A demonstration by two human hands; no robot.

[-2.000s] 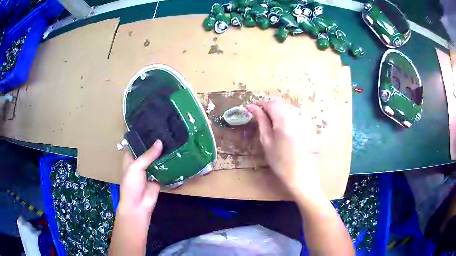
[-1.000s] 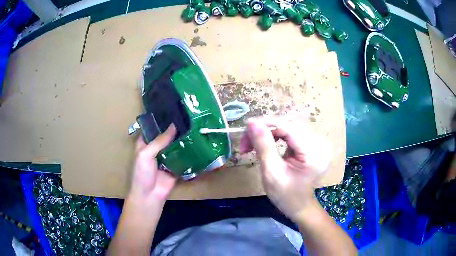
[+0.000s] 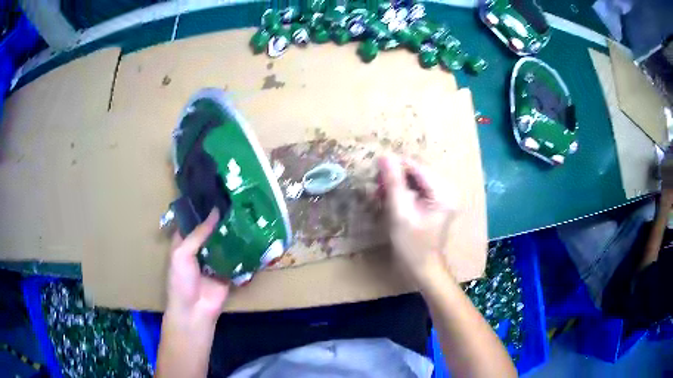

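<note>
My left hand (image 3: 193, 269) holds a glossy green car body shell (image 3: 240, 188) by its near left edge, thumb over the dark centre part. The shell is tilted, its pale rim turned to the right. My right hand (image 3: 415, 210) is above the right part of the stained area, fingertips bent together and blurred. I cannot tell whether the thin stick is still in it. The small pale oval glue dish (image 3: 324, 179) lies on the stained brown cardboard pad (image 3: 313, 224), between the shell and my right hand.
A heap of small green-and-silver pieces (image 3: 369, 48) lies at the far edge of the cardboard mat (image 3: 147, 184). Two green car bodies (image 3: 542, 111) lie on the green bench at the right. Blue bins (image 3: 531, 295) of pieces stand below the near edge. A person's arm (image 3: 655, 229) shows at the far right.
The stick end was on the green shell one second ago. My right hand has since drawn back from the shell. The shell remains in my left hand, tilted more steeply than two seconds ago.
</note>
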